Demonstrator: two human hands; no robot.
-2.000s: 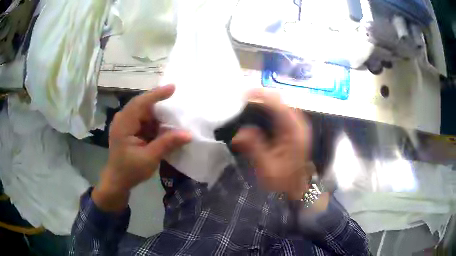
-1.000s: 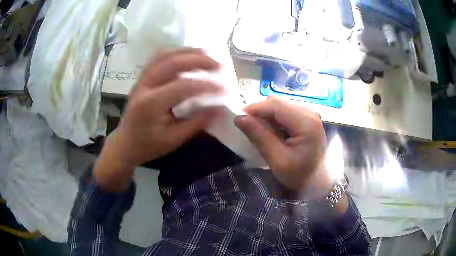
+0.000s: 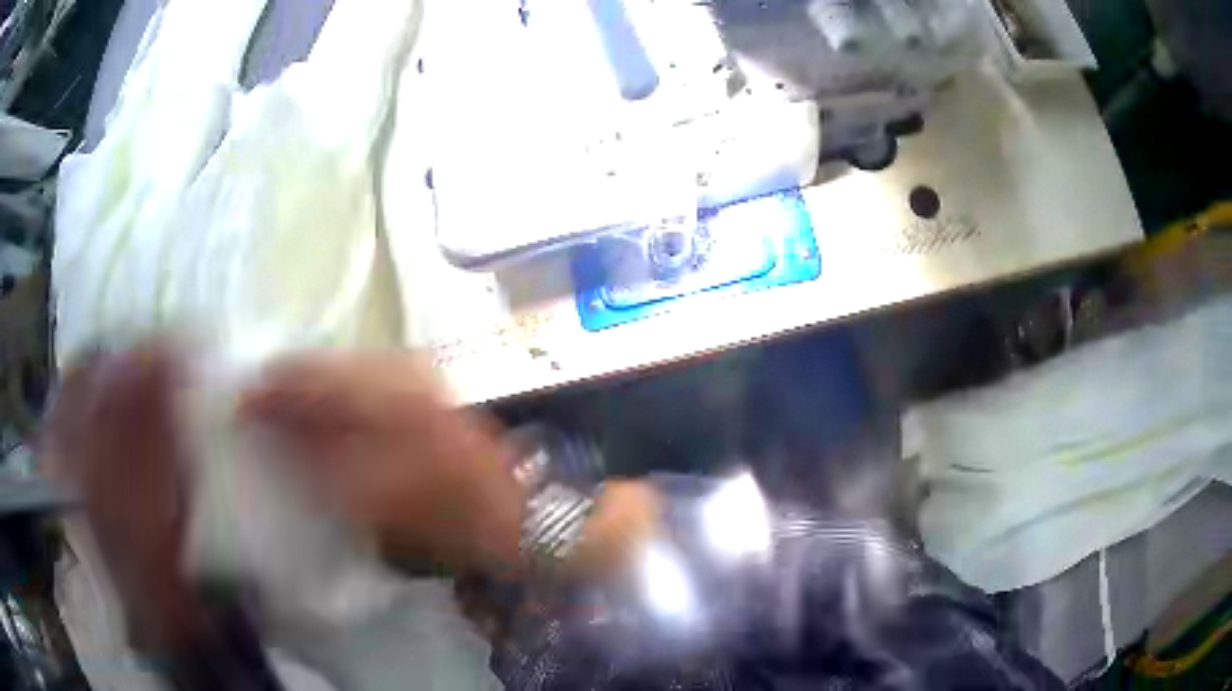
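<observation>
My left hand (image 3: pixel 129 473) is at the lower left, strongly blurred, over white cloth. My right hand (image 3: pixel 392 459) is just right of it, also blurred, with a metal watch on the wrist. White cloth (image 3: pixel 223 473) shows between the two hands; blur hides whether the fingers grip it. A long heap of whitish cloth (image 3: pixel 257 203) lies at the left and runs down to the hands. The white sewing machine arm (image 3: pixel 581 149) reaches over the bed, with the bright blue plate (image 3: pixel 700 263) under its front edge.
The cream machine bed (image 3: pixel 1000 176) has a dark round hole and ends in a long front edge. A folded white cloth pile (image 3: pixel 1081 446) lies at the lower right. A white open tray (image 3: pixel 1047 34) is at the upper right. Yellow strips show at the right rim.
Both hands have moved from the middle to the lower left, over the cloth heap. The view has turned left, so the machine sits tilted and further left.
</observation>
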